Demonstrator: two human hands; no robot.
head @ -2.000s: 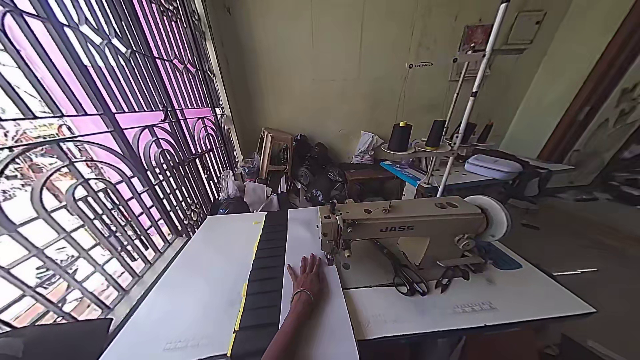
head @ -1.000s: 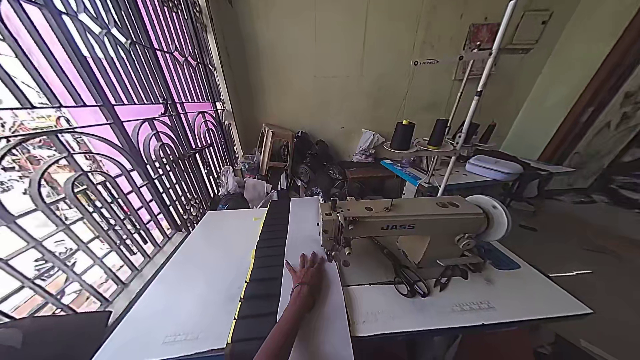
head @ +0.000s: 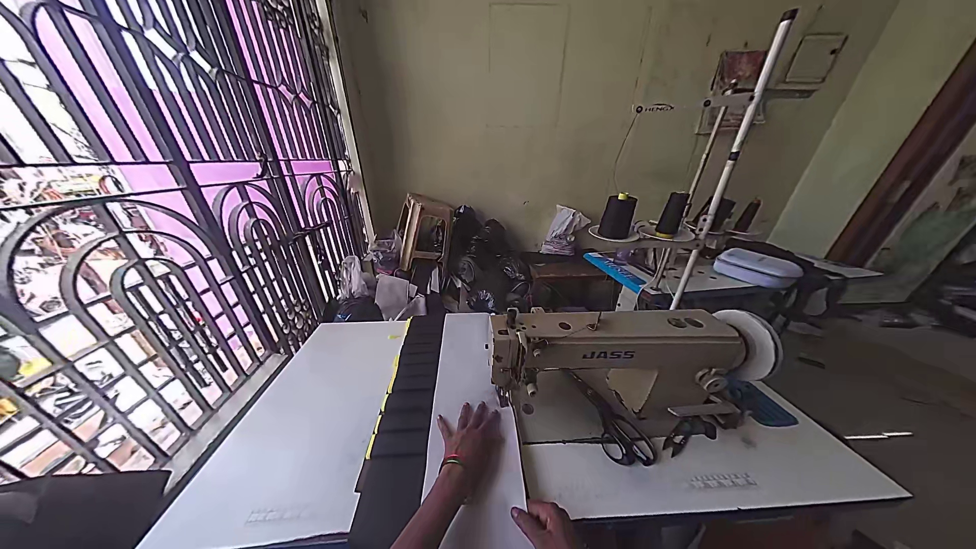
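My left hand (head: 469,441) lies flat with fingers spread on a long white strip of sheet material (head: 467,358), just in front of the needle area of a beige JASS sewing machine (head: 618,343). At the strip's right edge near the table front, my right hand (head: 543,524) pinches the strip between thumb and fingers. Along the white strip's left side runs a black pleated strip (head: 412,381) with yellow edging. Black-handled scissors (head: 627,442) and small black snips (head: 688,436) rest on the table by the machine bed.
The white sewing table (head: 305,427) stands beside a metal window grille (head: 183,229). Behind it are a plastic stool (head: 423,232), black bags (head: 488,259), thread cones (head: 618,217) on a stand and a second table with a pale case (head: 757,267). A white pole (head: 732,160) rises behind the machine.
My right hand, not seen in the earlier frames, has come in at the bottom and holds the strip's right edge. My left hand stays flat on the strip.
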